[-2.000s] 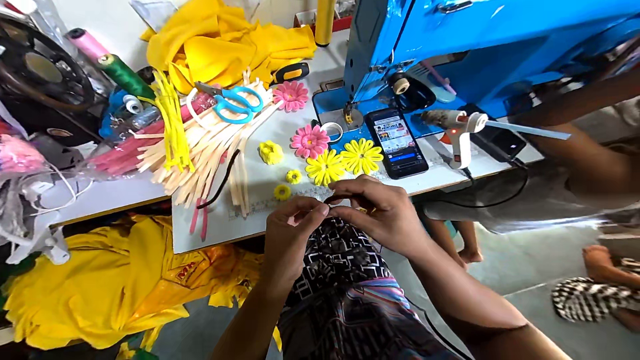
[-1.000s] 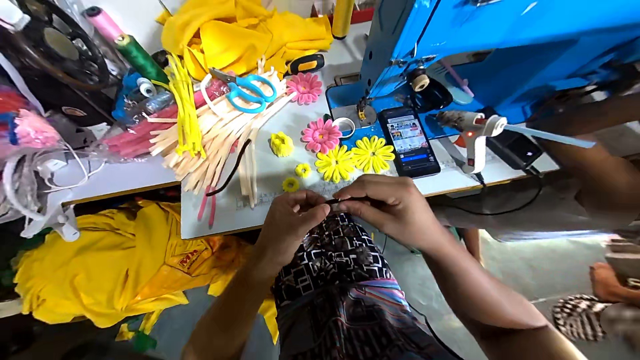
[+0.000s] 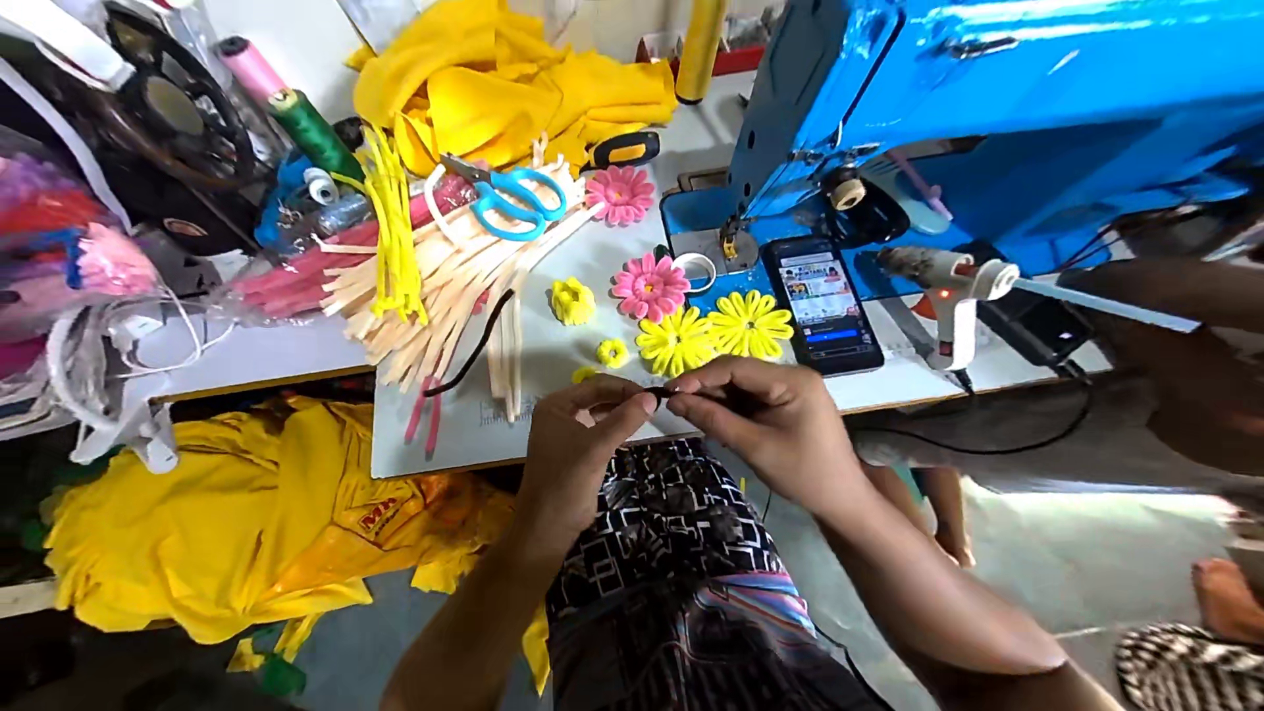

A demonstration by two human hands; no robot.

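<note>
Above my lap, at the table's front edge, my left hand and my right hand pinch a small dark strip between thumbs and fingertips. The fingers hide most of it. Just beyond lie two yellow looped flowers and a pink flower. A second pink flower lies farther back. Smaller yellow pieces are left of these. A bundle of cream strips carries yellow strips and blue-handled scissors. A black strip curves across the cream ones.
A blue sewing machine stands at the back right. Before it lie a smartphone and a glue gun with a cord. Yellow fabric is heaped behind; more yellow cloth hangs below left. Another person's arm is at right.
Both hands stay together at the table's front edge, with small shifts of the fingers around the dark strip. The flowers and strips on the table have not moved.
</note>
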